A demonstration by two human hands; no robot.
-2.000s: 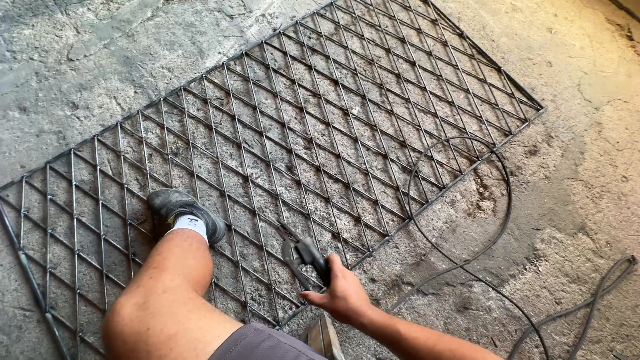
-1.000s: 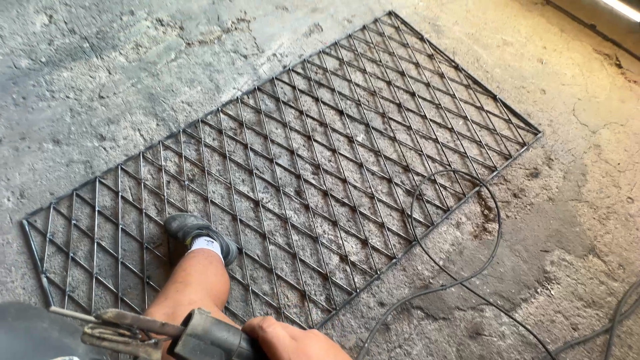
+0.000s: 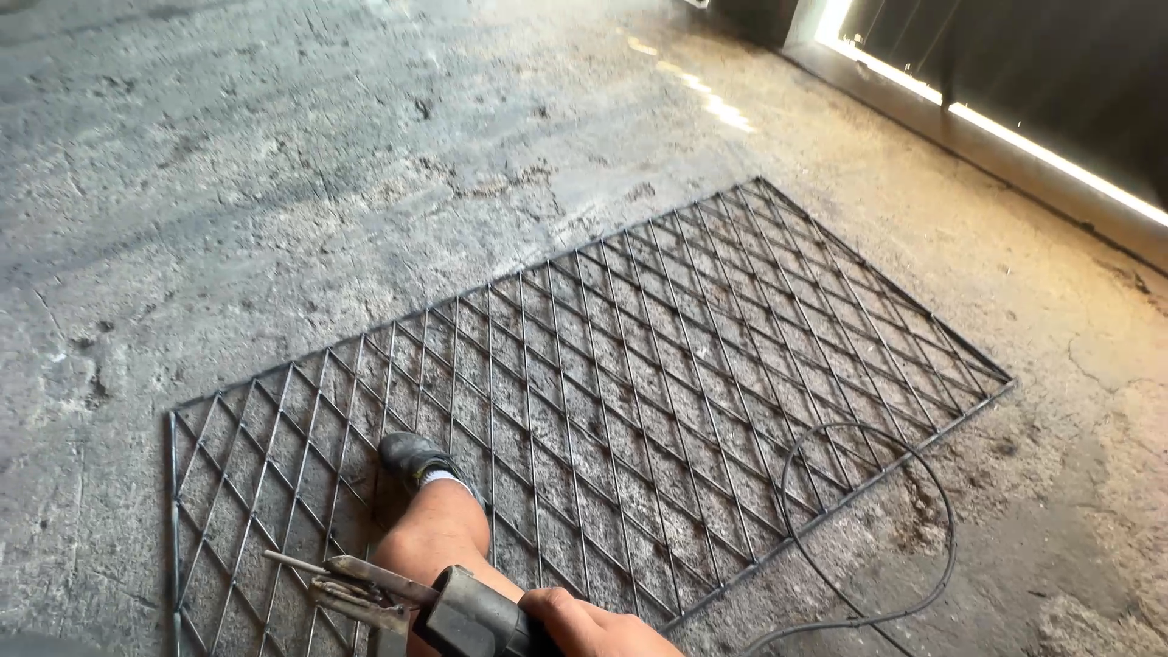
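Note:
At the bottom centre my right hand [image 3: 598, 630] grips the black handle of a welding electrode holder [image 3: 474, 616]. A thin electrode rod [image 3: 294, 561] sticks out to the left from its worn metal jaws. Below the holder's level lies a metal lattice grille [image 3: 566, 401], flat on the floor, with crossed bars inside a rectangular frame. My foot in a dark shoe [image 3: 415, 456] with a white sock rests on the left part of the grille. My left hand is out of view.
A black cable [image 3: 949, 547] loops over the grille's near right edge and onto the rough concrete floor [image 3: 274, 182]. A dark metal door or gate [image 3: 1049, 82] with light showing under it stands at the upper right.
The electrode holder was over the grille right of my foot; my right hand has brought it lower and left, in front of my leg. The view has tilted up towards the door.

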